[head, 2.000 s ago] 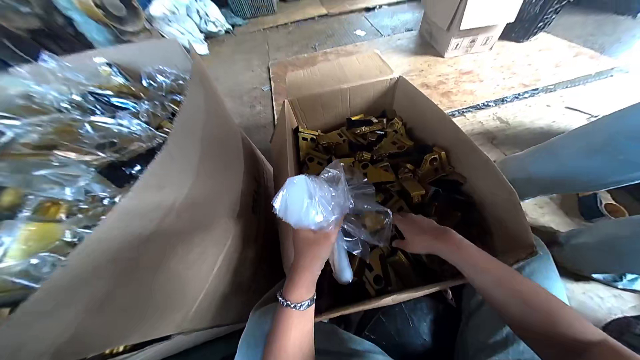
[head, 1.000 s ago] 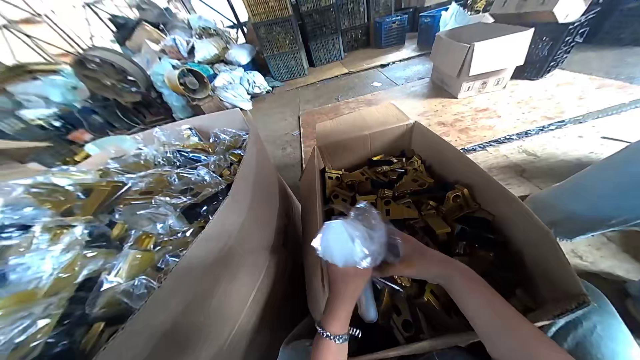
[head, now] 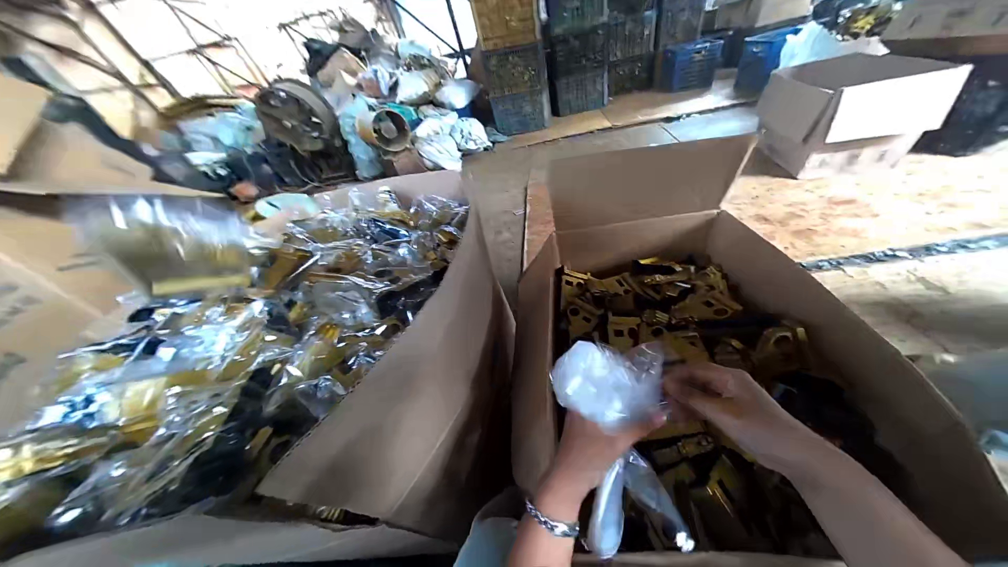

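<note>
My left hand [head: 594,445], with a bracelet on its wrist, is closed around a bunch of clear plastic bags [head: 602,386] whose ends hang below the fist. Beside it, my right hand [head: 720,402] has bent fingers at the edge of the plastic; blur hides whether they pinch it. Both hands are over a cardboard box [head: 646,189] of loose gold-coloured metal parts [head: 622,331]. To the left, a larger cardboard box [head: 409,425] holds many such parts in clear bags [head: 315,331]. A bagged part [head: 173,244] appears blurred above its far left side.
Stacked plastic crates [head: 516,87] stand at the back, with blue crates [head: 693,64] beside them. An open cardboard box [head: 858,110] sits at the back right. A pile of bags and scrap [head: 394,94] lies at the back left, near a round machine part [head: 295,118].
The view has swung left and up. My right hand has moved in from the loose parts to the plastic beside my left hand. A blurred bagged part now shows above the left box.
</note>
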